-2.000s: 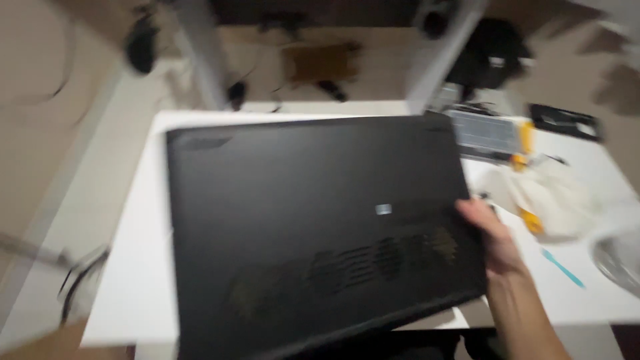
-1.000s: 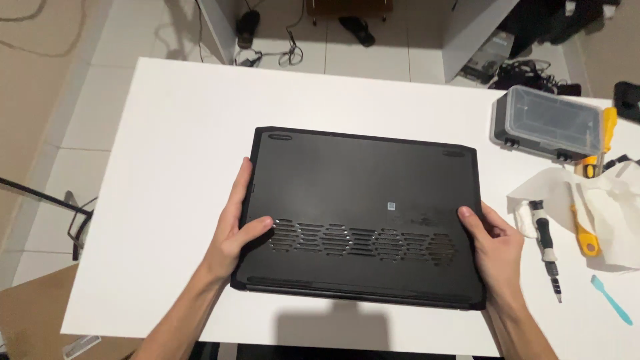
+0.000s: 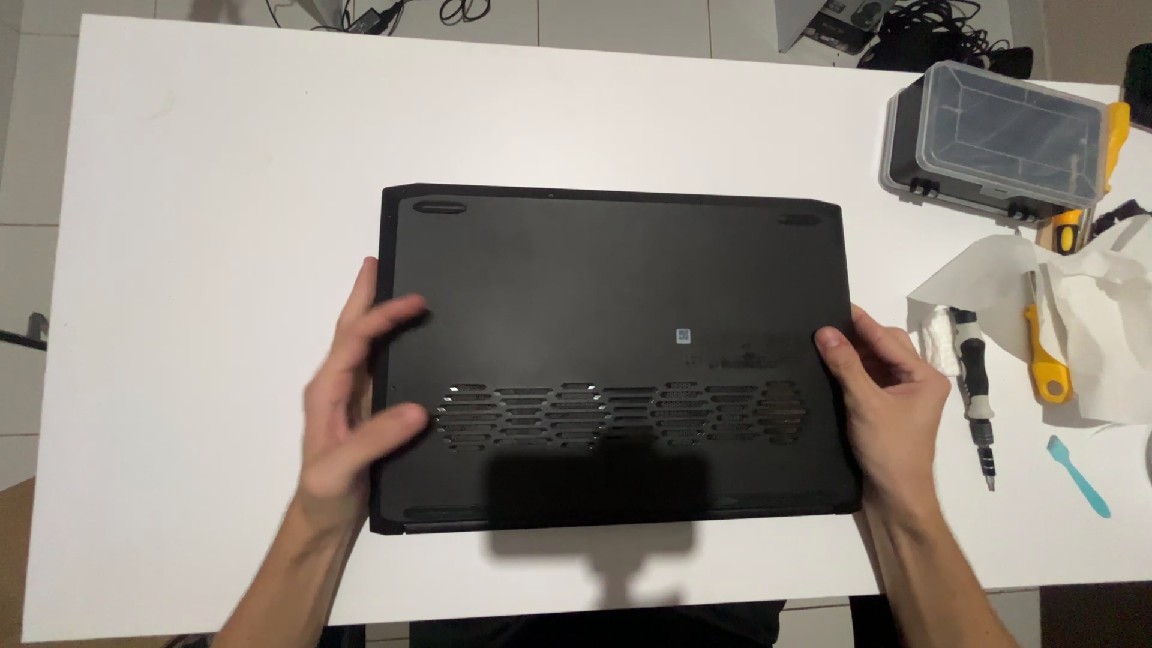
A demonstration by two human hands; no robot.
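A black laptop [image 3: 576, 288] lies bottom side up over the white table, its vent slots toward me and a small label right of its middle. My left hand [image 3: 351, 414] is at its left edge, thumb and a raised finger over the bottom cover, other fingers at or under the side. On the right edge, my right hand [image 3: 886, 396] grips the laptop, thumb on top and fingers beside or beneath it. Whether the laptop rests fully on the table cannot be told. A dark shadow falls across its near part.
Right on the table [image 3: 216, 270] are a clear-lidded case [image 3: 1012, 135], a screwdriver [image 3: 974, 369], a yellow-handled tool [image 3: 1047, 360], a turquoise spatula-like tool [image 3: 1078, 477] and crumpled white sheets [image 3: 1102, 315]. Cables [image 3: 927, 36] lie beyond the far edge.
Two seconds ago the laptop was tilted, with only my right hand visible on it. My left hand came to its left edge, and a finger of it has since lifted over the cover.
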